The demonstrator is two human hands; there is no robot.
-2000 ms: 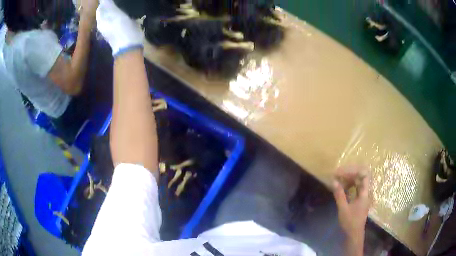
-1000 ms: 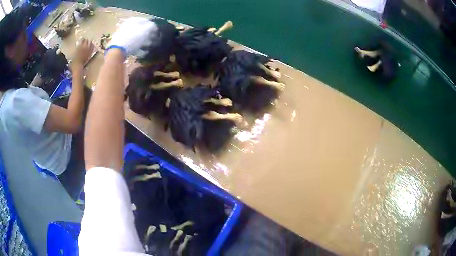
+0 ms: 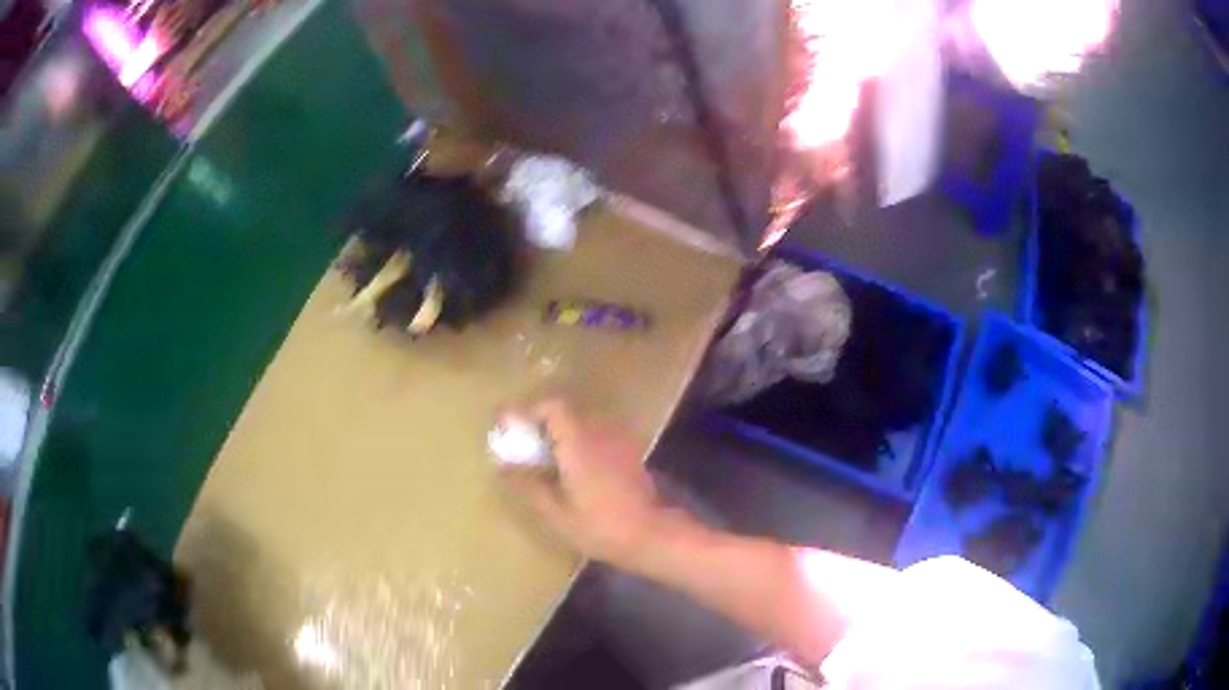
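My right hand [image 3: 586, 472], bare, is over the tan tabletop [image 3: 391, 458], with its fingers closed around a small white thing, likely the glue bottle [image 3: 519, 442]. A black feathered piece [image 3: 452, 249] with tan legs lies at the table's far end. Another black piece [image 3: 135, 586], blurred, is at the lower left by the belt's edge. A whitish shape touches its lower side, cut off by the frame's bottom. It may be my gloved left hand [image 3: 162, 671], but its fingers and grip cannot be made out.
A white wad [image 3: 550, 200] and a thin yellow and purple tube [image 3: 593, 316] lie near the far end. The green belt [image 3: 128, 351] runs along the left. Blue crates with dark contents [image 3: 943, 404] stand at the right, one with a crumpled greyish bag [image 3: 789, 330].
The view has swung right to the table's far end. The black pile and the neighbouring worker have left the picture. My right hand has come back into view with the white thing.
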